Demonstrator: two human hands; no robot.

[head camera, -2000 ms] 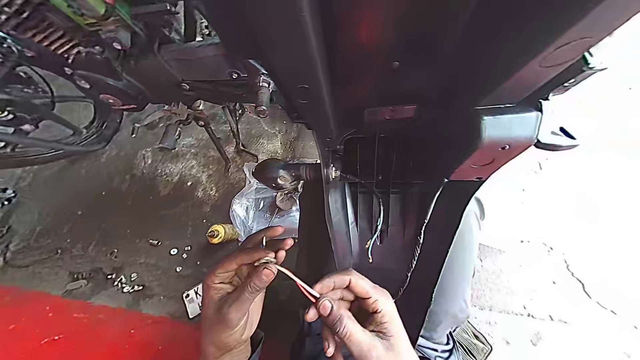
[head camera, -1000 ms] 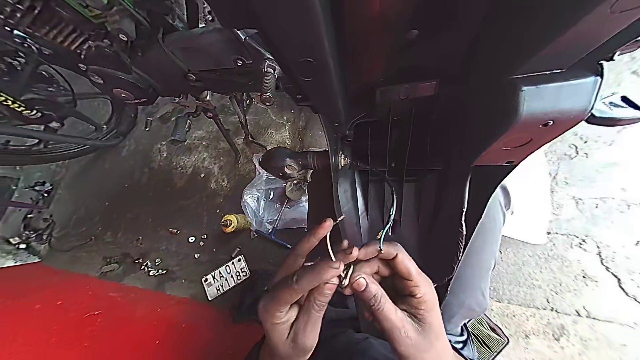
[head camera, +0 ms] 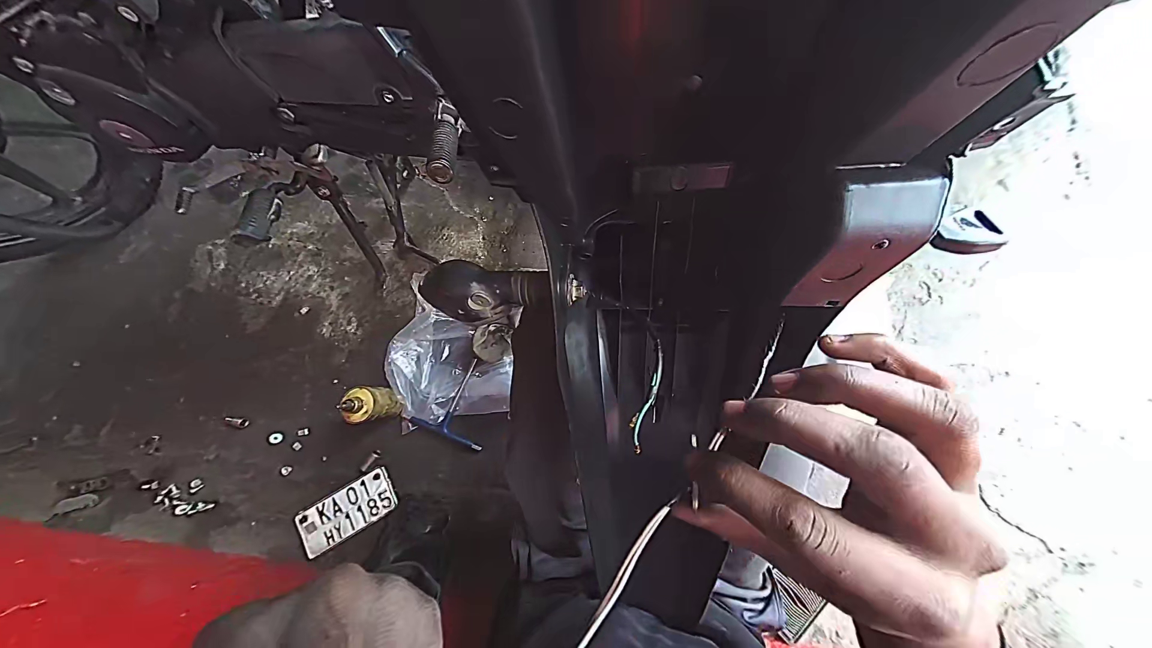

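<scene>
My right hand (head camera: 837, 477) has its thumb and fingertips closed on a pale thin wire (head camera: 630, 558), beside the lower edge of a dark plastic body panel (head camera: 711, 117). The wire runs down out of view at the bottom edge. Above my fingertips a twisted wire (head camera: 767, 360) rises along the panel. A green and white wire (head camera: 650, 396) with bare terminals hangs left of my right hand. My left hand (head camera: 324, 612) is at the bottom edge, lower left of the panel, back up; its fingers are hidden, so what it holds cannot be told.
On the floor lie a number plate (head camera: 346, 513), a yellow cylindrical part (head camera: 371, 405), a blue-handled tool (head camera: 447, 434), clear plastic (head camera: 432, 355) and small hardware (head camera: 175, 495). A motorcycle (head camera: 297, 67) stands at upper left. A red surface (head camera: 117, 585) fills the lower left corner.
My hands were together at the wires; now they are apart. My left hand has moved left and down, while my right hand has moved right and remains on the wire.
</scene>
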